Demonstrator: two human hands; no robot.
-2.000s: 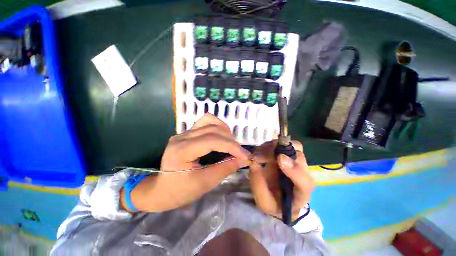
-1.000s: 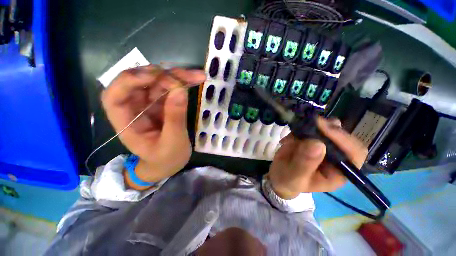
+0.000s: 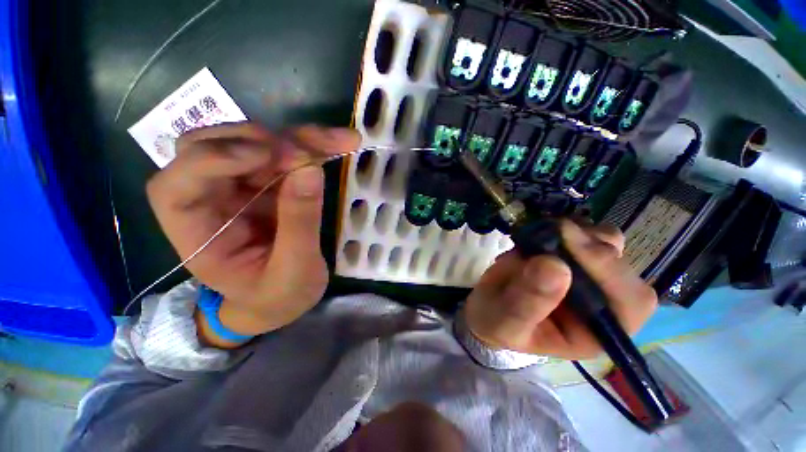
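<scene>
My left hand (image 3: 252, 221) pinches a thin solder wire (image 3: 216, 237) between thumb and fingers at the tray's left side. The wire's short end points right to a green circuit board (image 3: 445, 141) at the left of the middle row. My right hand (image 3: 561, 296) holds the soldering iron (image 3: 610, 335) like a pen, its tip by the same board. I cannot tell whether tip and wire touch. Black housings (image 3: 521, 40) with green boards stand in three rows in the white tray (image 3: 351, 190). The iron and right hand hide part of the lowest row.
A printed white card (image 3: 190, 113) lies left of the tray, partly behind my left hand. A blue bin (image 3: 44, 212) is far left. A round fan grille (image 3: 601, 16) is beyond the tray. A labelled black box (image 3: 658, 225), a dark cylinder (image 3: 751, 143) and dark cloth (image 3: 667, 97) are right.
My hands were together below the tray; they have parted, left to the tray's left side, right over the housings. Since one second ago, the wire end and iron tip have come to the middle row's left board.
</scene>
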